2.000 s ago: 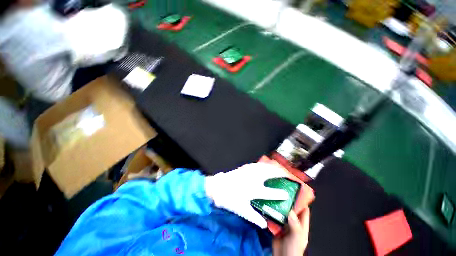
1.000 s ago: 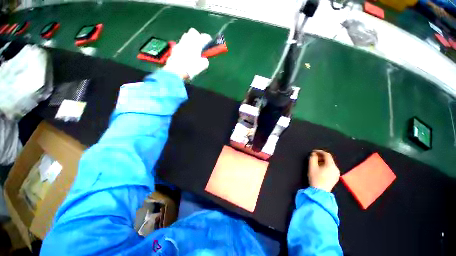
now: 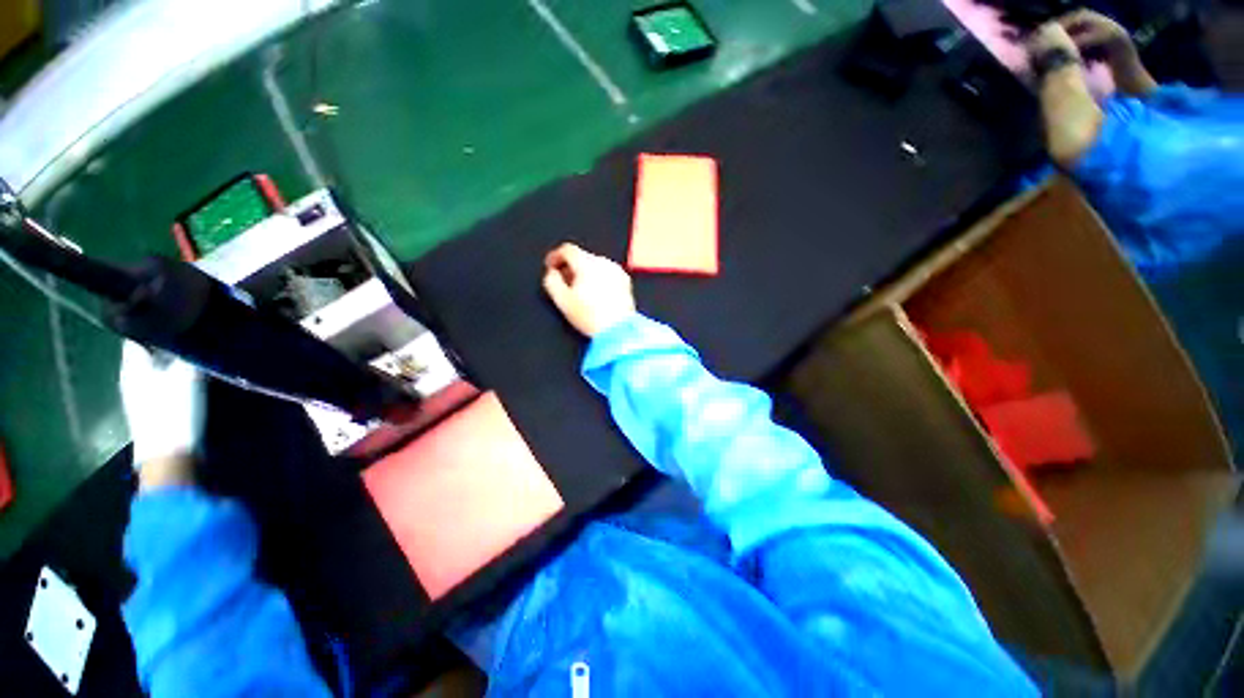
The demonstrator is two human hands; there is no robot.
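The red-orange work pad [image 3: 464,495] lies bare on the black mat before the screw feeder [image 3: 386,357]. The black electric screwdriver [image 3: 232,334] hangs in front of the feeder, large in view. My white-gloved left hand [image 3: 161,402] is blurred, left of the feeder; its fingers are unclear and no held object shows. My bare right hand [image 3: 589,289] rests on the mat right of the feeder, fingers curled, with nothing visible in it. A green circuit board [image 3: 228,216] in a dark housing sits on a red pad on the belt behind the feeder, partly hidden.
A loose red-orange pad [image 3: 675,214] lies beyond my right hand. Another green board [image 3: 673,33] sits on the belt [image 3: 464,123]. An open carton [image 3: 1160,545] with red pieces stands at right. Another person's arm [image 3: 1160,157] is at upper right. A white plate [image 3: 60,630] lies lower left.
The view has swung right, showing the carton and the other person's arm. My left hand has drawn back from the belt to beside the feeder. My right hand remains curled on the mat.
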